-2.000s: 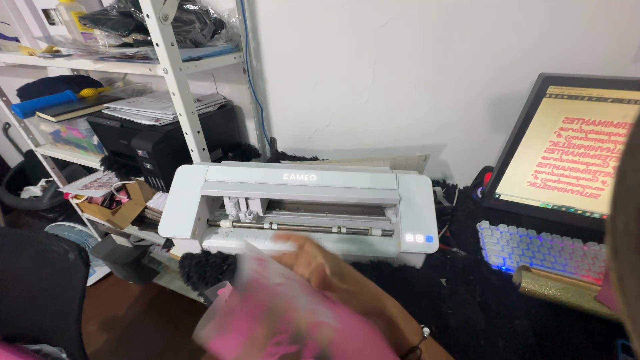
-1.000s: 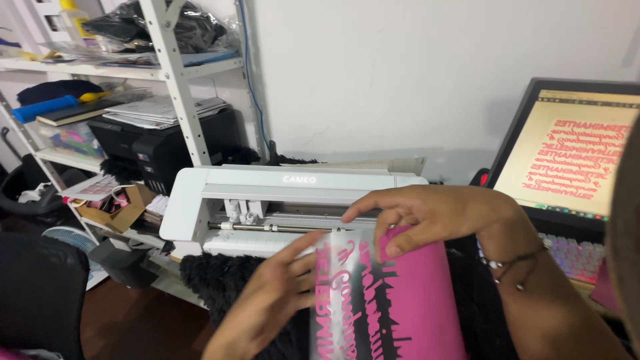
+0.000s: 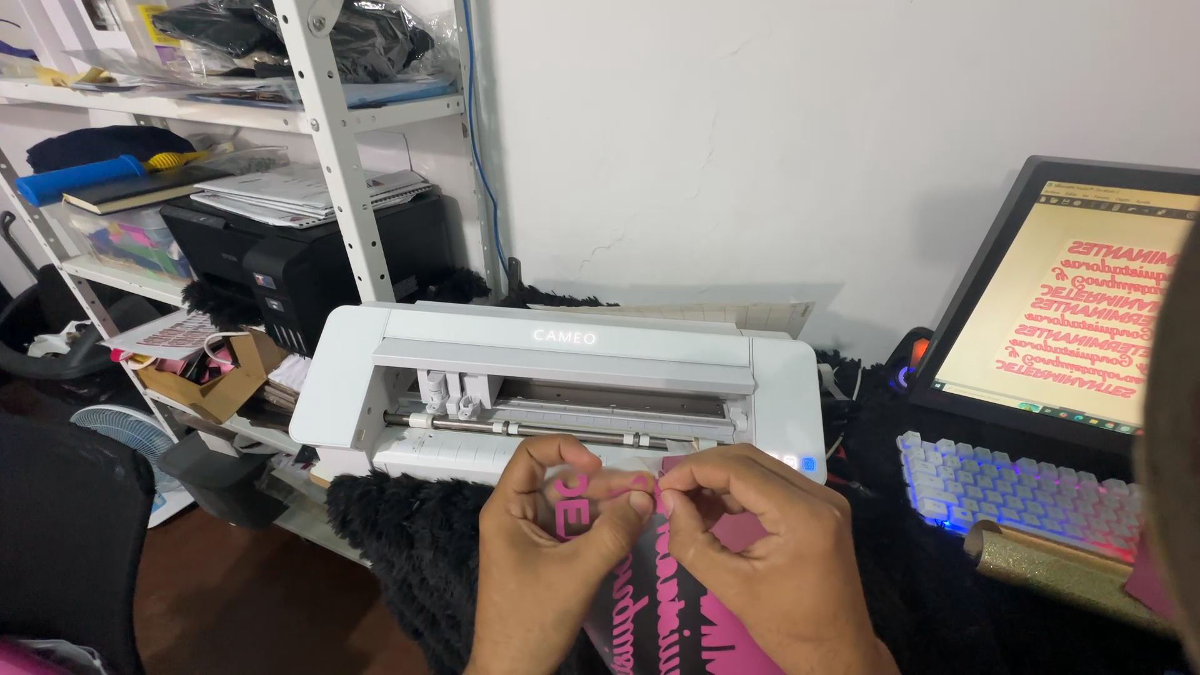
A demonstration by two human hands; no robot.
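A clear carrier sheet with pink cut vinyl lettering (image 3: 667,600) hangs between my two hands, in front of the white Cameo cutting machine (image 3: 565,336). My left hand (image 3: 572,544) pinches the sheet's upper edge between thumb and forefinger, with pink letters showing between its fingers. Touching close beside it, my right hand (image 3: 759,544) pinches the pink vinyl at the same edge with thumb and forefinger. Part of the pink vinyl is hidden behind my right hand. What exactly lies between the fingertips is too small to tell.
A lit keyboard (image 3: 1017,492), a monitor (image 3: 1059,309) and a gold glitter roll (image 3: 1059,567) are at the right. Black shaggy cloth (image 3: 412,544) covers the table. Left stand metal shelves (image 3: 328,141) with a black printer (image 3: 309,262), an open cardboard box (image 3: 220,384) and a chair (image 3: 61,553).
The pink sheet was blurred in motion two seconds ago, then held lower with both hands spread over its top. Both hands have now come together, fingertips pinching at its upper edge.
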